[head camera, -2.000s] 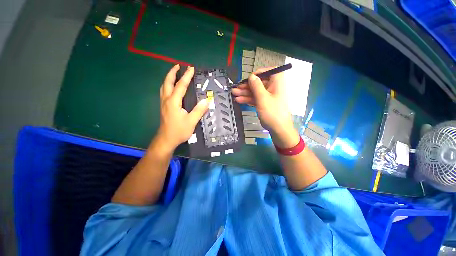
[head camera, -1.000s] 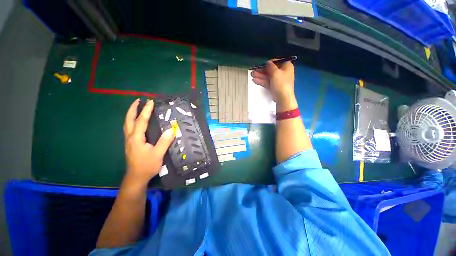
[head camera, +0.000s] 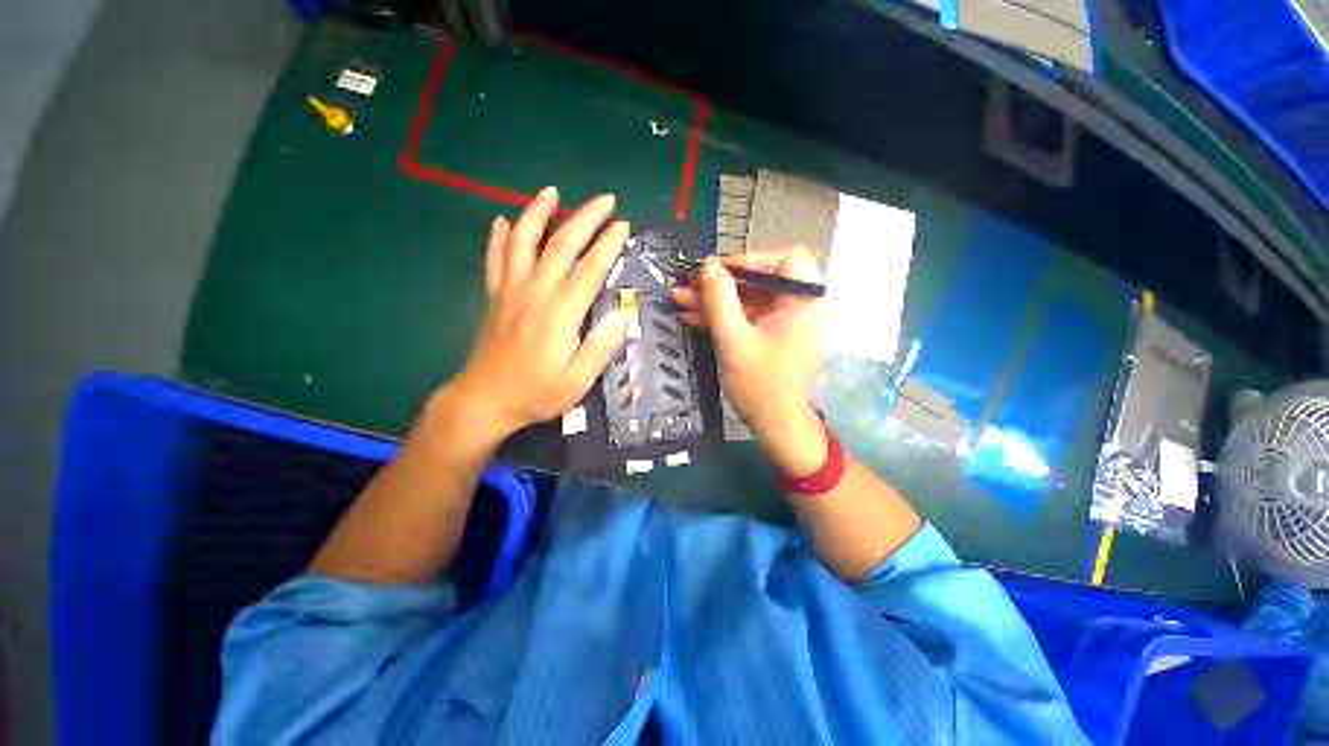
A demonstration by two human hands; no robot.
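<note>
The dark housing lies on a flat black pad, with slanted slots, small white pieces and a yellow patch. My left hand lies palm down over the housing's upper left part, fingers spread, covering its left edge. My right hand holds the dark tweezers; their tip is at the upper right part of the housing. Whether the tip grips a piece is too small to tell. The adhesive strip sheet lies right of the housing, partly hidden by my right hand.
Blue film and small grey pieces lie further right. Bagged sheets and a white fan are at the far right. A yellow object lies at the back left. A blue bin stands at the front left edge.
My right hand has come back from the strip sheet to the housing with the tweezers. My left hand's fingers now reach further across the housing's top. The camera view has shifted.
</note>
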